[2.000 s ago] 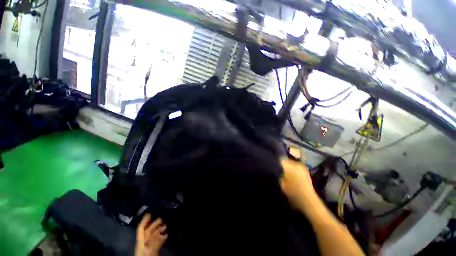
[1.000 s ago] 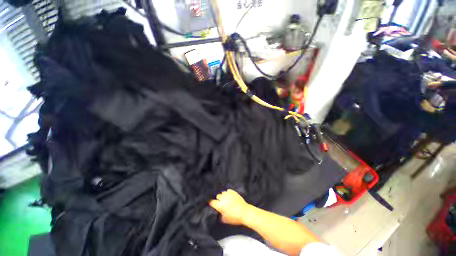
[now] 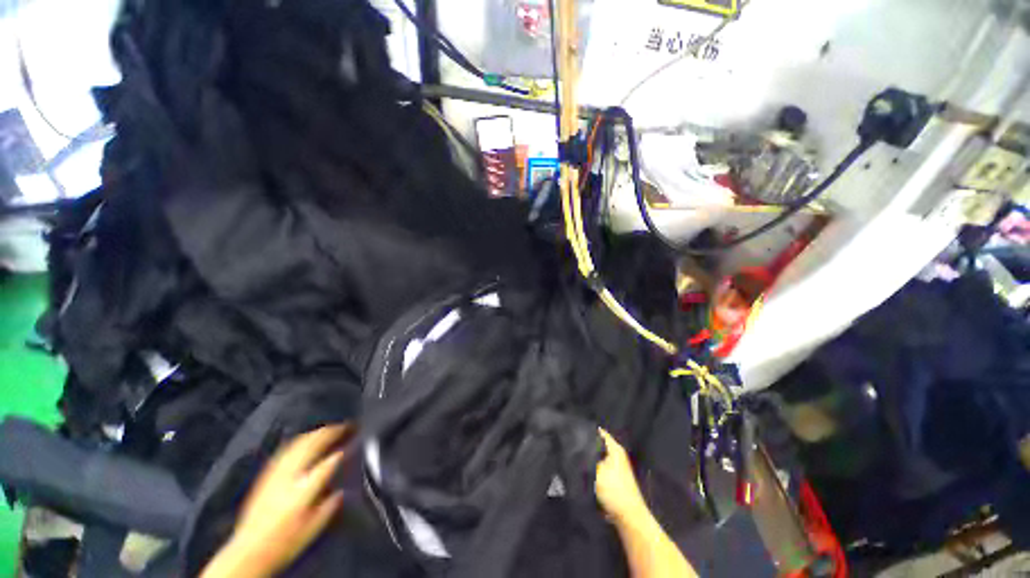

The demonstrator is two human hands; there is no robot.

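A black garment with white bars along a curved edge lies in front of me, over a large heap of black garments. My left hand is at the garment's left side, blurred, fingers bent towards the cloth; whether it grips is unclear. My right hand is at the garment's right side, closed on the black cloth, its fingers partly hidden. The dark padded arm sticks out at the lower left.
Tan hoses hang behind the heap, with snips-like tools near their lower end. A black cable loops on the right. A red frame and another dark heap are at the right. Green floor shows left.
The view has shifted, bringing the padded arm into sight. My left hand has come into view at the garment. The garment's white-barred edge now shows, and my right hand is at its right side.
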